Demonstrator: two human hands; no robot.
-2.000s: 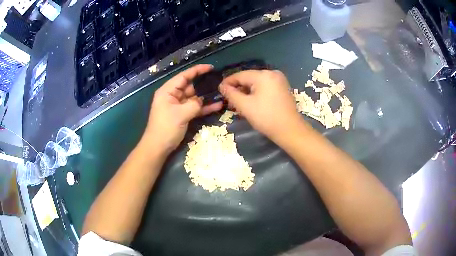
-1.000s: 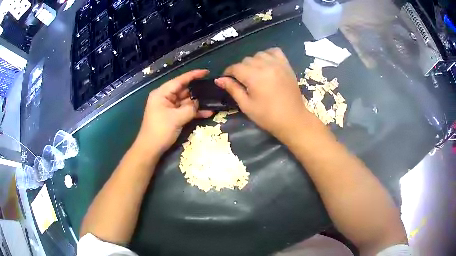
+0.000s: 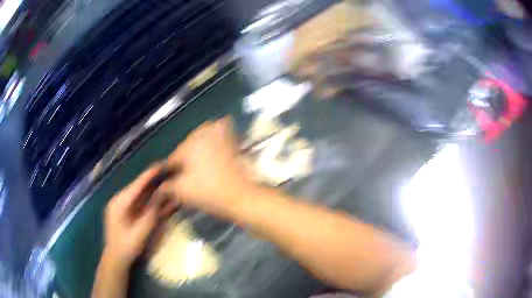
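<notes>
The view is strongly blurred. My left hand [image 3: 129, 215] is at the lower left, fingers curled around a dark sliver, apparently the black plastic housing [image 3: 156, 185], mostly hidden between my hands. My right hand [image 3: 204, 166] is just right of it, its fingertips meeting the left fingers at the housing; its exact grip cannot be made out. The heap of small pale pieces [image 3: 185, 256] lies on the dark green mat below my hands. A looser pale scatter [image 3: 286, 157] lies right of my right hand.
The large black tray [image 3: 111, 75] is beyond the mat edge. A white folded wipe [image 3: 275, 98] and a whitish bottle [image 3: 265, 57] are above the scatter. A red-rimmed dish [image 3: 496, 107] is at far right. Clear cups [image 3: 39, 270] are at lower left.
The view has swung right and tilted, so hands, heaps and tray appear shifted left. The red-rimmed dish has come into view. My hands remain together around the housing.
</notes>
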